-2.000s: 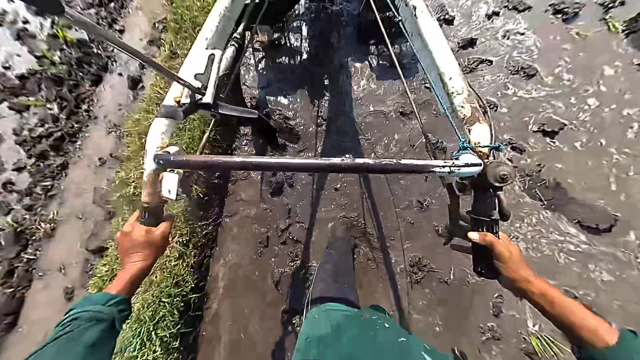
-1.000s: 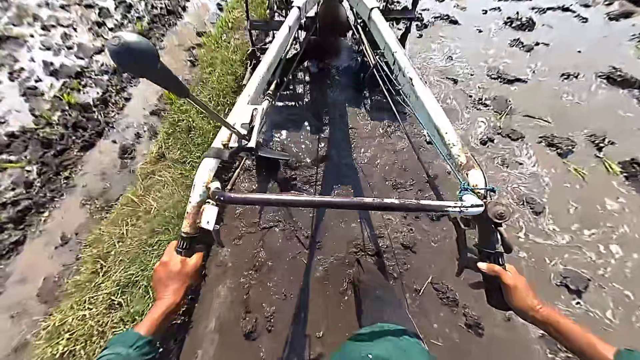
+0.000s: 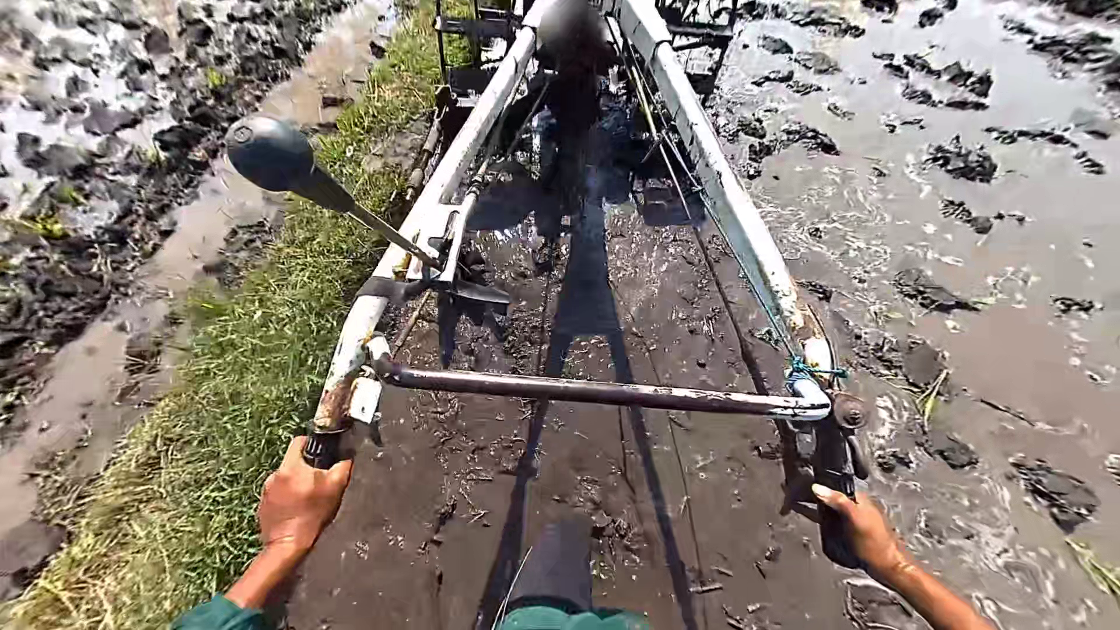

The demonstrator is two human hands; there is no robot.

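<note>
My left hand is closed around the black left handle grip of a walking tractor's white, rust-spotted handlebar frame. On the other side my right hand holds the black right handle grip, thumb on top. A dark, worn crossbar joins the two handles, with blue cord tied at its right end. From the left tube rises a lever with a dark knob. The front of the machine is partly hidden in shadow and blur.
Wet mud lies beneath and between the handles. A grassy strip runs along the left, with a muddy water channel beyond it. To the right spreads shallow water with mud clods. Dark metal frames stand at the front.
The view takes in more of the front of the machine and the lever's knob than two seconds ago. Both hands stay on their grips.
</note>
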